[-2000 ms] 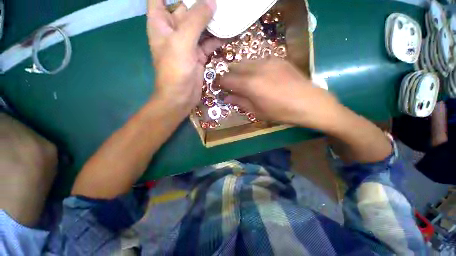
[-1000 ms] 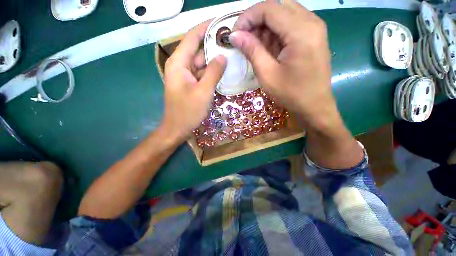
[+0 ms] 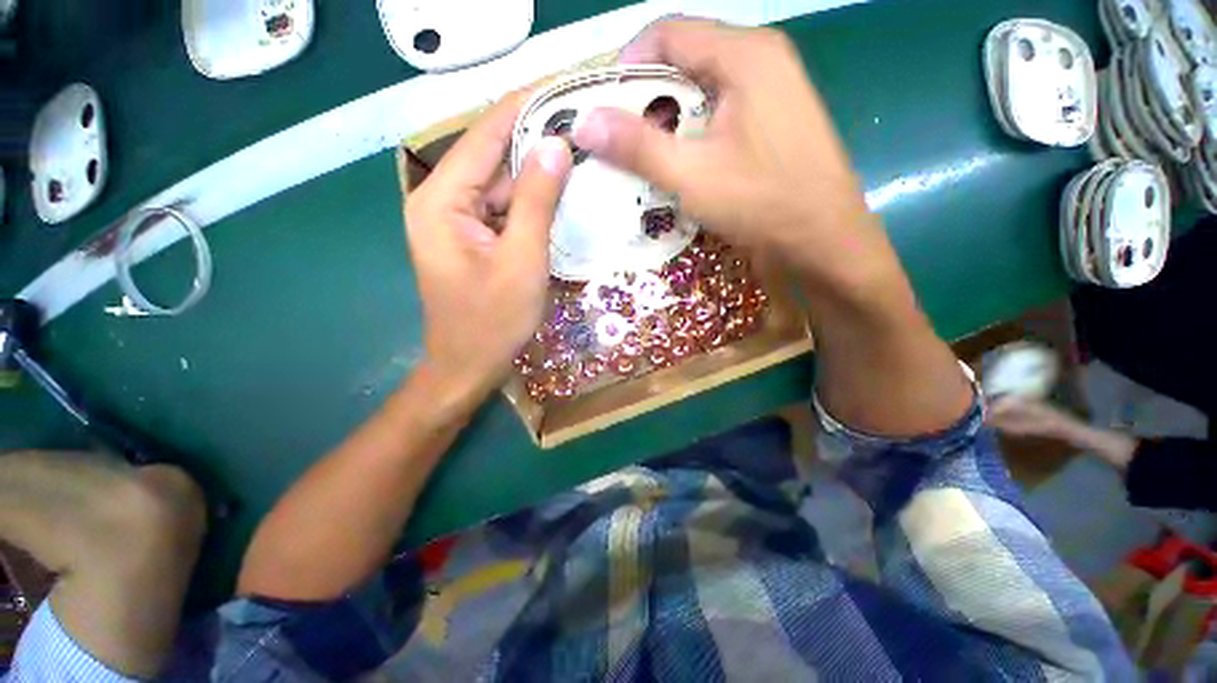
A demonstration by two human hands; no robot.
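A white rounded-square cover plate (image 3: 607, 220) is held above the parts box, its rimmed inner face towards me. My left hand (image 3: 483, 247) grips its left edge, with the thumb near the upper-left hole. My right hand (image 3: 754, 154) is around its upper right side, with the thumb tip at the same upper-left hole. Dark round openings or fittings show at the upper right and lower right. Whether a ring is under my thumbs is hidden. Copper-coloured rings (image 3: 654, 320) lie heaped in the cardboard parts box (image 3: 667, 383) below the plate.
Stacked cover plates (image 3: 1116, 224) stand at the right, with more piles behind. Loose cover plates (image 3: 67, 154) lie along the far left side. A pale cable loop (image 3: 163, 260) and a black-handled tool (image 3: 60, 387) lie at the left. Another person's hand (image 3: 1054, 420) holds a white piece at the lower right.
Two seconds ago my right hand was in the rings. Since then both hands came together on the plate; over the last second the thumbs moved to the upper-left hole and the plate turned.
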